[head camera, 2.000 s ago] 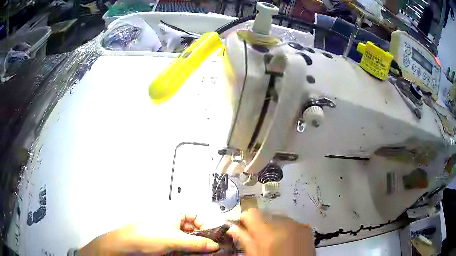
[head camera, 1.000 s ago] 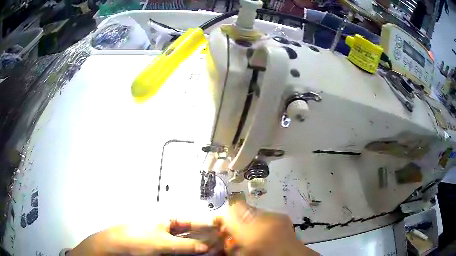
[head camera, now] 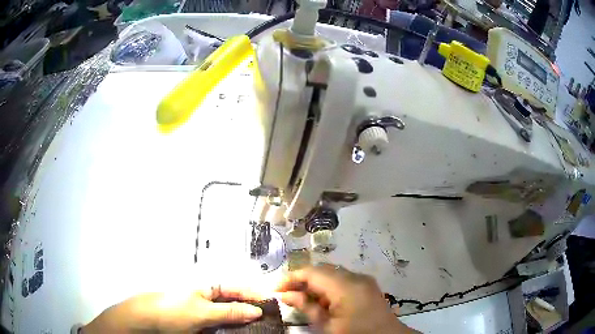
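Observation:
A piece of dark brown, finely textured cloth (head camera: 251,321) is at the bottom middle, in front of the needle area and cut off by the picture's edge. My left hand (head camera: 163,314) grips it from the left, thumb on top. My right hand (head camera: 342,300) is at the cloth's right upper corner, fingers bent together and slightly blurred; whether it holds the cloth cannot be told. The presser foot (head camera: 259,240) stands over the shiny needle plate (head camera: 277,251), beyond both hands, with no cloth under it.
The white machine head (head camera: 339,117) rises over the white bed (head camera: 117,196). A yellow lamp-like piece (head camera: 202,85) is left of it. Tension knobs (head camera: 373,138) face me. A control panel (head camera: 525,70) is at upper right, a parts tray (head camera: 547,300) at lower right.
The view has shifted, so the machine sits further left. More of the brown cloth now shows between my hands. My right hand's fingers have moved to the cloth's upper right corner.

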